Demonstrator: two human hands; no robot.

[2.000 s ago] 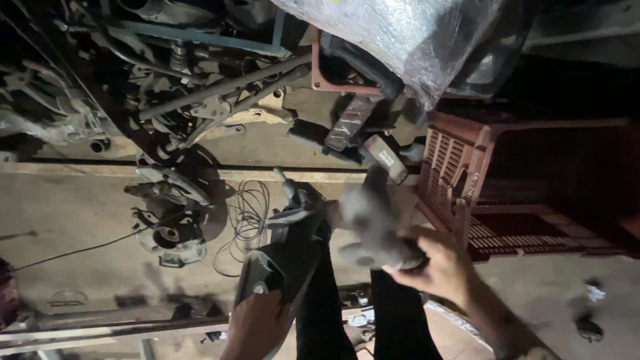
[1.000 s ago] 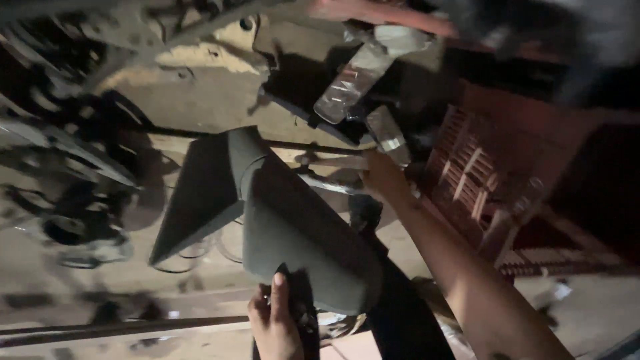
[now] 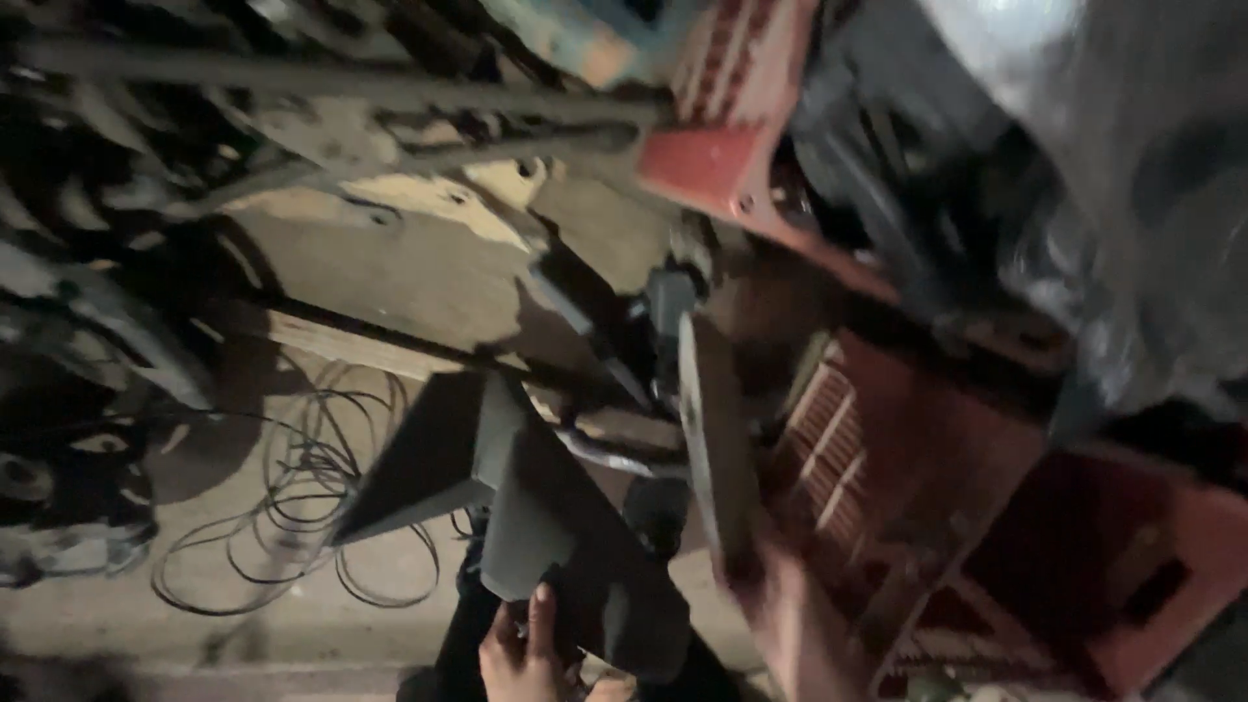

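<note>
My left hand [image 3: 531,643] grips the lower edge of a dark grey, angular plastic part [image 3: 575,526], its thumb on the near face. The part is made of two folded panels and tilts over my legs. To the right, my right hand [image 3: 770,585] is closed on the lower end of a flat, oblong piece [image 3: 712,439] seen nearly edge-on, whose kind I cannot tell. That piece stands upright in front of a red plastic crate [image 3: 936,439]. The fingers of my right hand are blurred and partly hidden.
Coiled thin black cable [image 3: 312,478] lies on the floor left of the grey part. A wooden strip [image 3: 341,336] runs behind it. Metal vehicle parts [image 3: 97,341] crowd the left. Another red crate [image 3: 707,171] holds dark parts at the upper right, beside clear plastic wrapping [image 3: 1102,175].
One second ago my right hand reached among the pieces behind the grey part; now it is nearer and holds the flat piece. My left hand still holds the grey part.
</note>
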